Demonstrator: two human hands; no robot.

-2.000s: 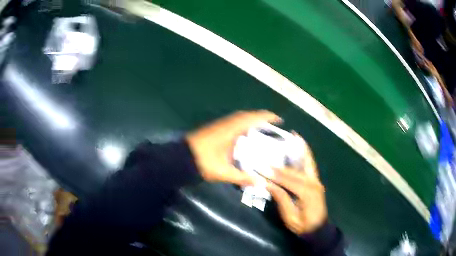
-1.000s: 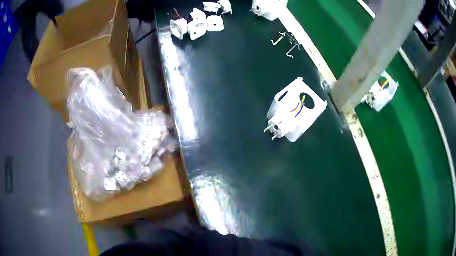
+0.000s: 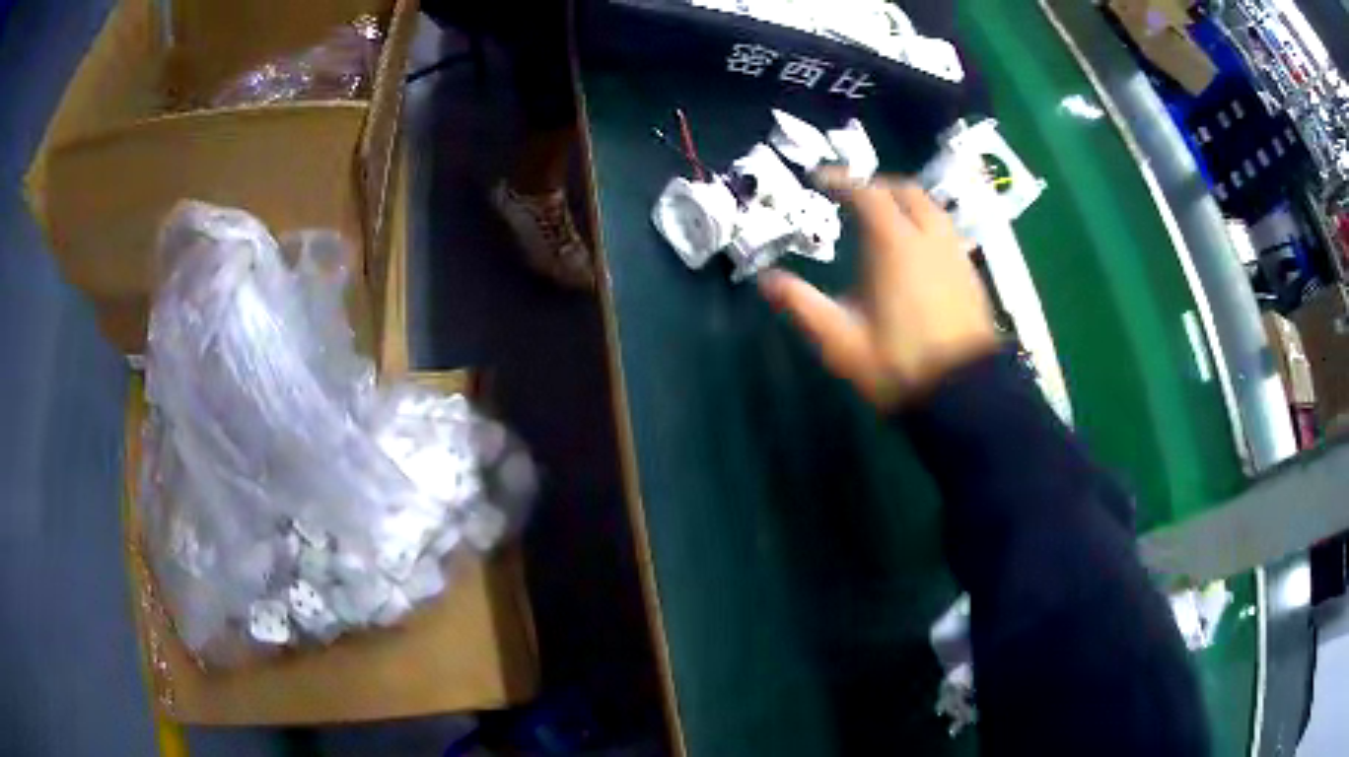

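Observation:
My right hand [image 3: 910, 296] reaches in from the lower right in a dark sleeve, slightly blurred. Its thumb and fingers are apart, with nothing seen between them. The fingertips are at the right side of a cluster of white inner modules [image 3: 762, 215] on the dark green bench. A round-faced module [image 3: 695, 222] with a thin red wire is at the cluster's left. Small white pieces [image 3: 829, 144] lie behind the cluster. A white housing [image 3: 954, 636] low in the picture is partly hidden by my sleeve. My left hand is out of view.
A black parts tray [image 3: 784, 67] stands behind the cluster. A white housing with a round hole [image 3: 988, 166] is by the cream rail [image 3: 1031, 318]. A pale metal post [image 3: 1258, 521] crosses at right. Cartons and a clear bag [image 3: 281, 429] stand left of the bench. A person's shoe shows [image 3: 548, 229].
The view has shifted towards the module cluster and tray, which now look nearer. My right hand has come into view over the bench. Both hands held a white unit two seconds ago.

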